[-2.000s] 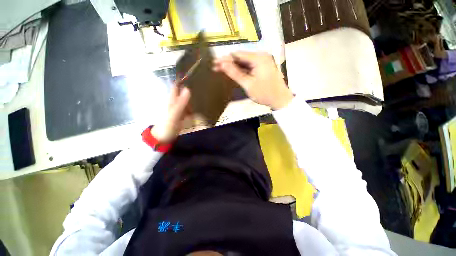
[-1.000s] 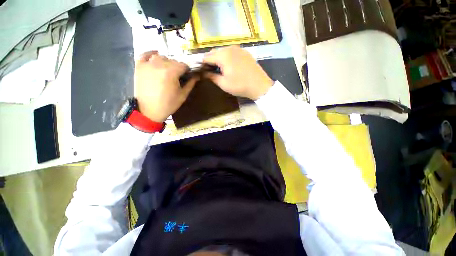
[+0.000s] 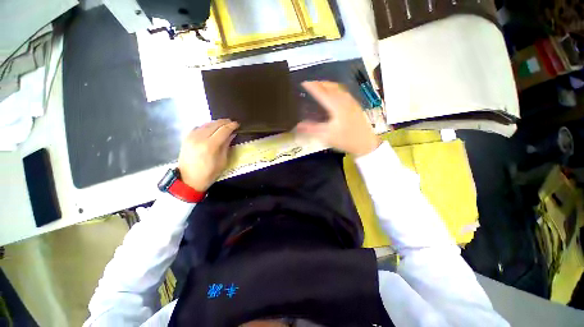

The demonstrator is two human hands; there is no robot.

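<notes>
A dark brown rectangular piece (image 3: 250,96) lies flat at the table's front, in front of the yellow frame. My left hand (image 3: 208,150) rests with its fingertips on the piece's lower left corner. My right hand (image 3: 336,121) is open, slightly blurred, just right of the piece, with its fingers apart. Teal-black thread snips (image 3: 367,90) lie on the table to the right of my right hand. The yellow-edged frame (image 3: 264,45) lies beyond the piece, beside the dark sewing machine head (image 3: 174,11).
A black smartphone (image 3: 41,187) lies at the left. Pale layered sheets (image 3: 25,96) are at the far left. White-backed sheets (image 3: 448,73) with brown slit pieces (image 3: 428,9) are stacked at the right. Yellow panels (image 3: 426,185) hang beside my lap.
The brown piece, earlier handled between both hands, now lies flat and whole in view. My right hand has moved right and opened. The snips now show on the table.
</notes>
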